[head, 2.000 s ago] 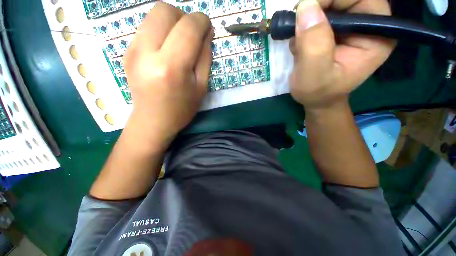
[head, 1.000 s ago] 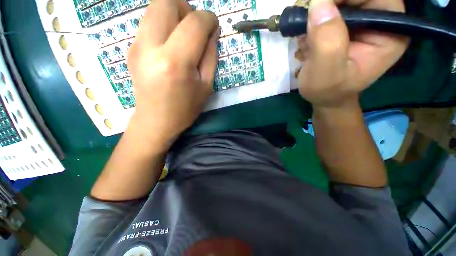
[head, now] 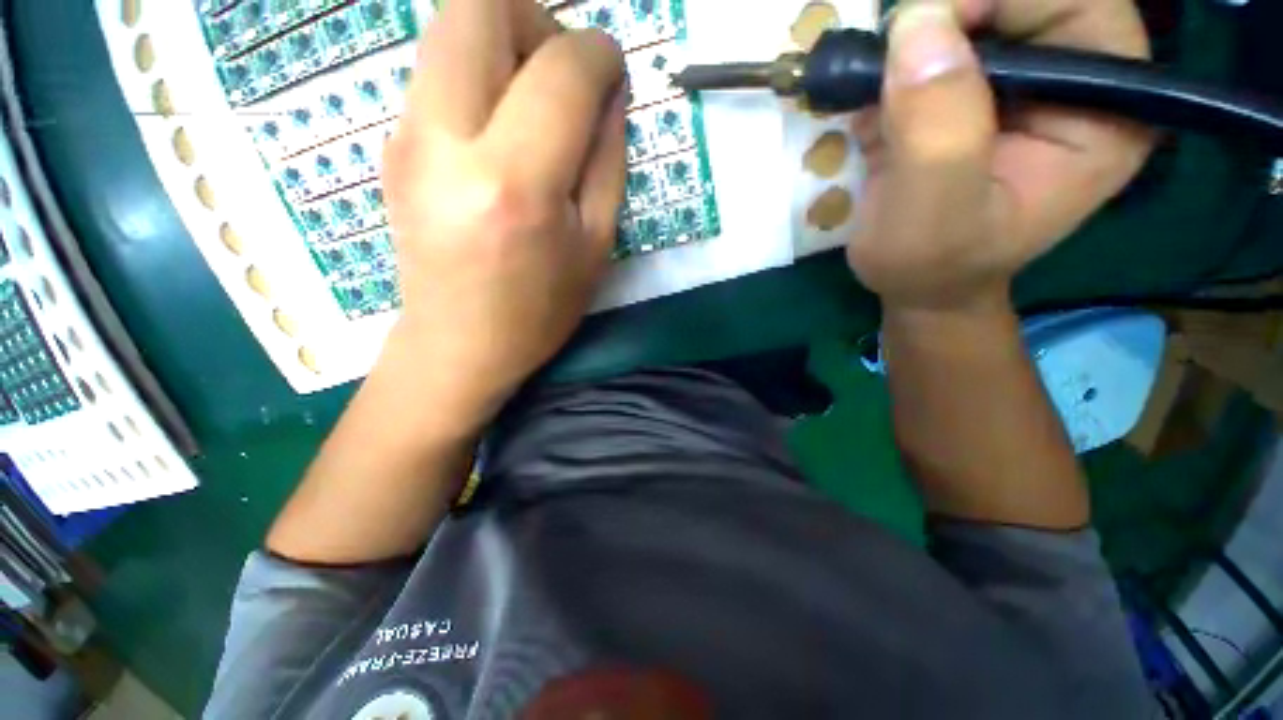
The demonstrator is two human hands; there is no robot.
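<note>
My right hand (head: 985,162) holds the black soldering iron (head: 844,71) like a pen, its thin metal tip pointing left over the right part of the green circuit board panel (head: 338,176). I cannot tell whether the tip touches a board. My left hand (head: 507,197) is closed above the middle of the panel, its fingertips hidden behind the hand. A thin solder wire (head: 211,113) runs from the left edge toward my left hand; its end is hidden. The panel lies on a white carrier tray (head: 760,211) with round tan holes along its sides.
A second white holed tray (head: 120,471) with a green panel lies at the far left on the dark green bench (head: 211,331). A light blue stool (head: 1098,373) and cardboard (head: 1196,373) are below at the right. A black cable runs off right from the iron.
The iron and my right hand have moved right in the picture, and my left hand has also moved slightly right. The trays have shifted a little in view. Both hands keep their grip.
</note>
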